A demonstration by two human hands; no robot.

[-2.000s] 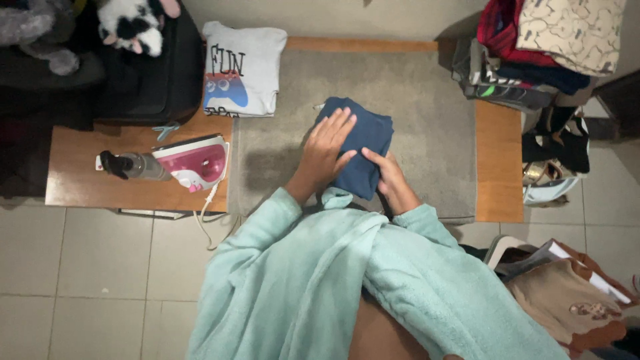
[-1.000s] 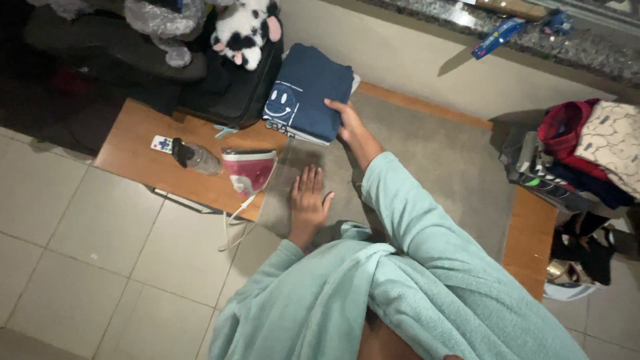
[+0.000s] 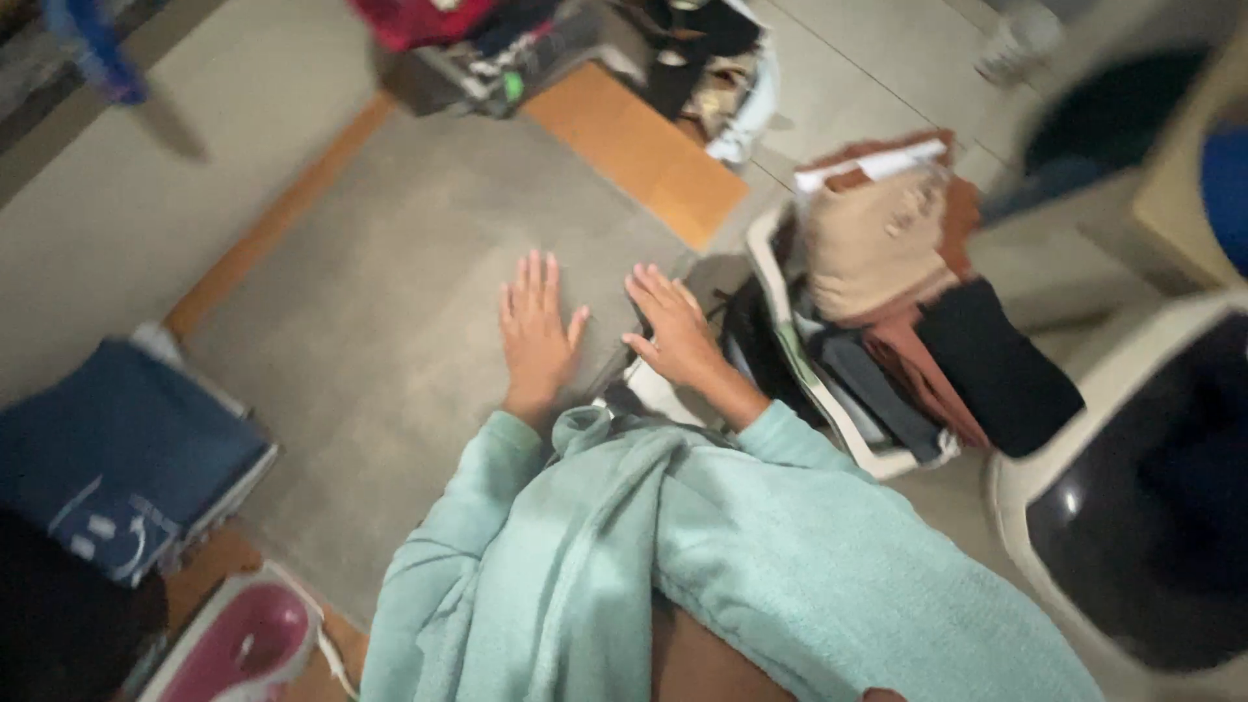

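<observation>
My left hand lies flat, palm down, on the grey cloth that covers the wooden table. Near the cloth's right edge, my right hand has its fingers apart and holds nothing; whether it touches the cloth I cannot tell. A folded navy garment with a white smiley print lies on a lighter folded one at the table's left end. Below it, at the lower left edge of the view, is a pink and white clothes iron with a pale cord.
A basket with folded beige, rust and black clothes stands to the right. Beyond the bare wooden table end is a container of mixed items. A pale-rimmed chair is at the far right, and more clothes are piled at the top.
The view has swung strongly to the right. My right hand has left the navy garment, which it touched on the pile a second ago. Two seconds ago both hands were on it at the cloth's middle.
</observation>
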